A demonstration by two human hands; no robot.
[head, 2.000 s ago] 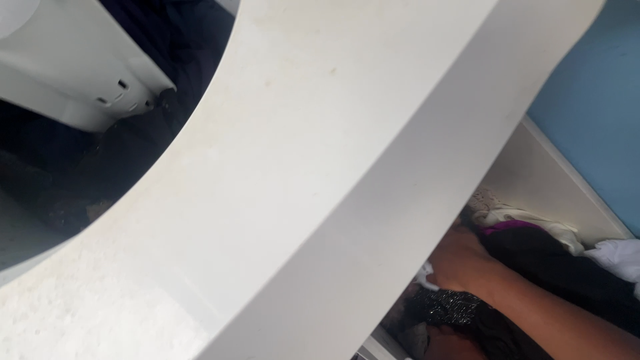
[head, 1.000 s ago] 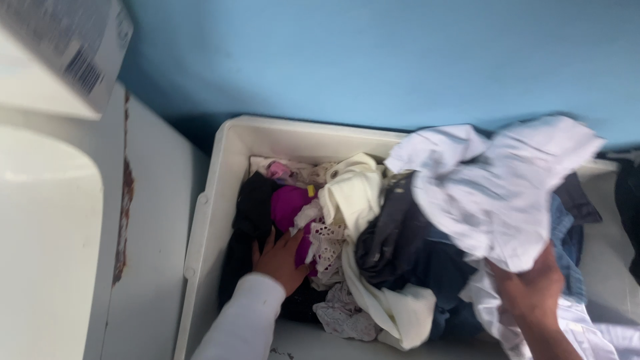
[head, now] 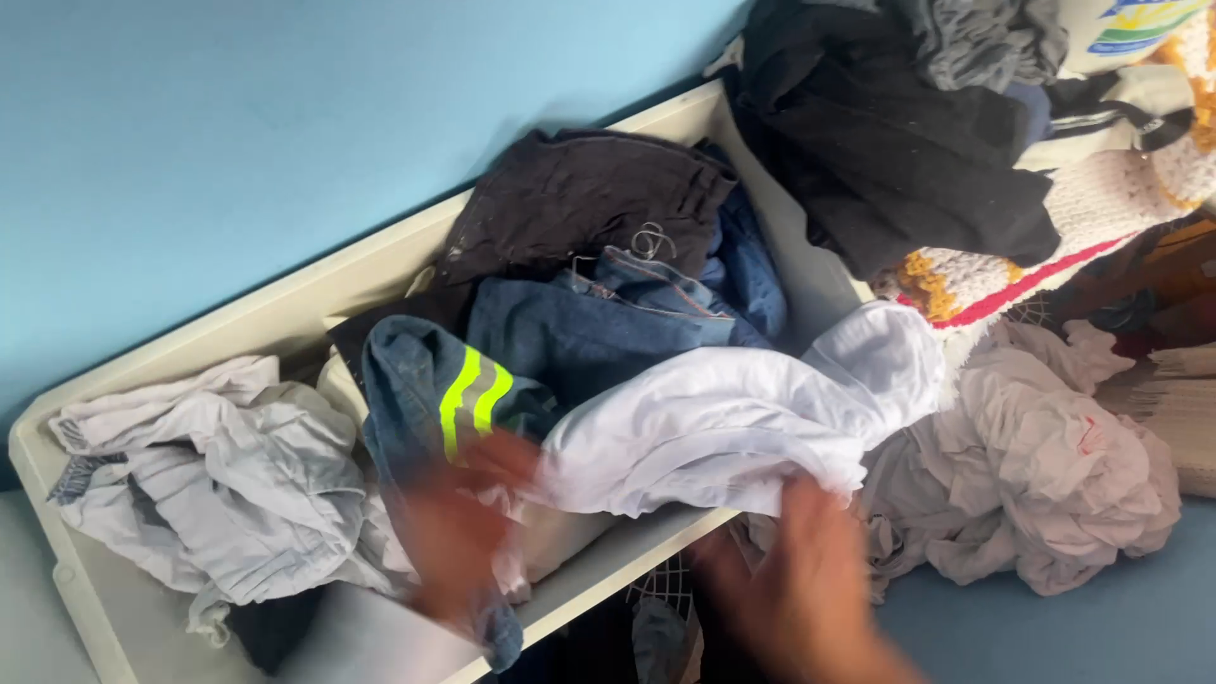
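A long cream plastic bin (head: pixel 313 285) holds clothes. My left hand (head: pixel 465 522), blurred, is over the bin at the left end of a white cloth garment (head: pixel 703 418); whether it grips the cloth cannot be told. My right hand (head: pixel 807 570), fingers spread and blurred, is at the lower right edge of the same garment, by the bin's near rim. Beneath and behind lie blue denim clothing (head: pixel 598 332), a blue garment with a yellow-green reflective band (head: pixel 475 399) and a dark garment (head: pixel 589 199). Pale grey clothing (head: pixel 228 465) lies at the bin's left end.
A light blue wall (head: pixel 285 123) runs behind the bin. Dark clothes (head: pixel 874 142) lie on a crocheted cover (head: pixel 1092 209) at the upper right. A pile of whitish cloth (head: pixel 1035 465) is on the right, outside the bin. A white wire grid (head: pixel 665 579) shows below the bin's near rim.
The view has swung right along the bin. My left hand has left the purple and lace clothes. The white cloth that my right hand held up a second ago is lower, over the near rim.
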